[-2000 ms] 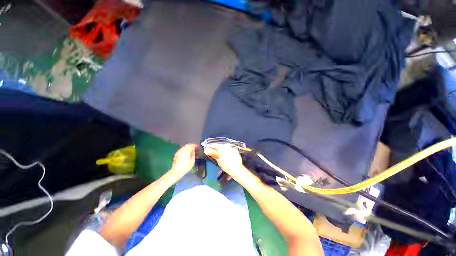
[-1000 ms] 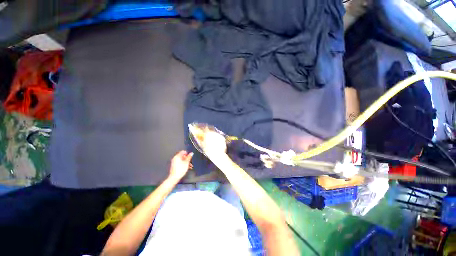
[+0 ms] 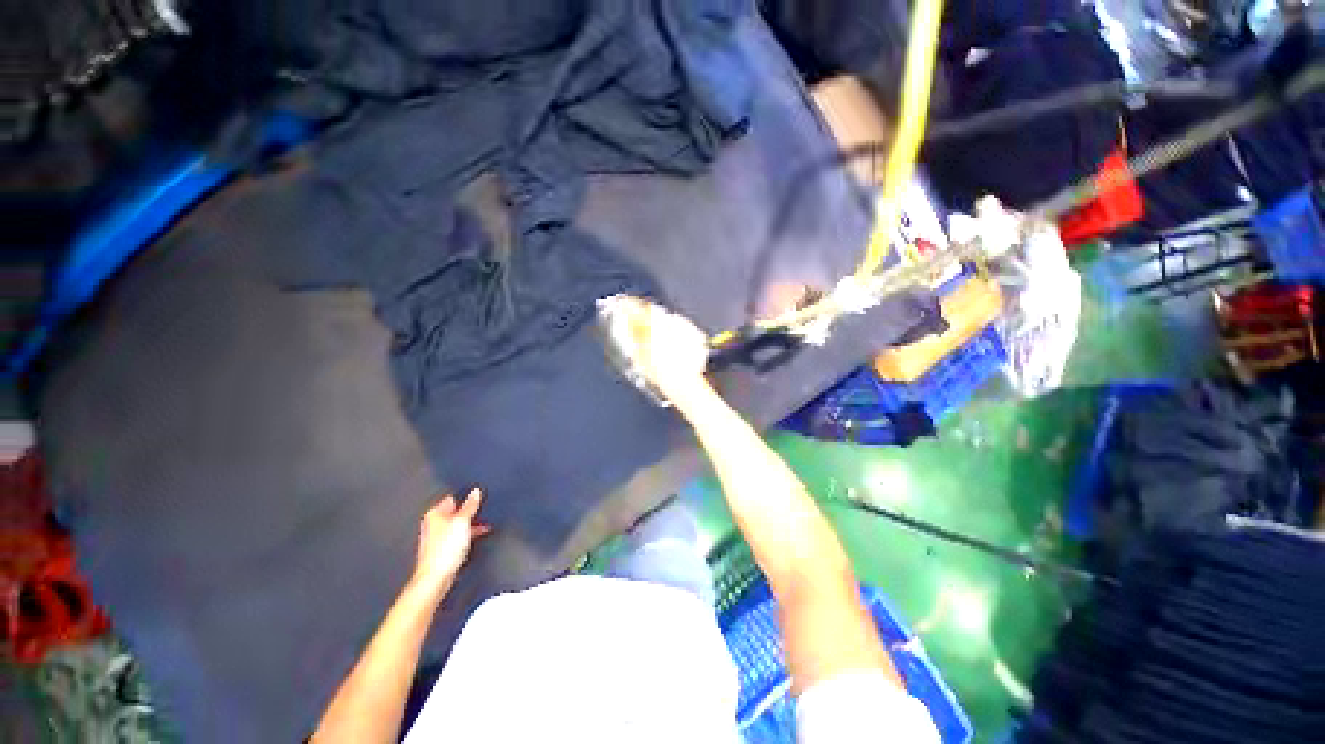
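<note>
Dark navy trousers (image 3: 509,422) lie on the grey-brown ironing table cover (image 3: 247,407), flat near the table's front edge and wrinkled further up. My right hand (image 3: 670,353) is closed on the steam iron (image 3: 626,332), whose shiny pointed end faces up and left; the hand hides most of its handle. The iron is over the right part of the trousers. My left hand (image 3: 449,532) is at the lower left edge of the trousers, fingers apart and holding nothing.
A yellow steam hose (image 3: 908,131) rises at the right, beside a pale-wrapped line. Crumpled dark cloth (image 3: 596,87) lies at the table's far side. Blue crates (image 3: 959,372) stand on the green floor at right. Ridged dark cloth (image 3: 1206,640) is at lower right.
The view has turned to the right. My right hand has moved the iron from the front edge to the right part of the trousers. My left hand has come away from the iron to the left.
</note>
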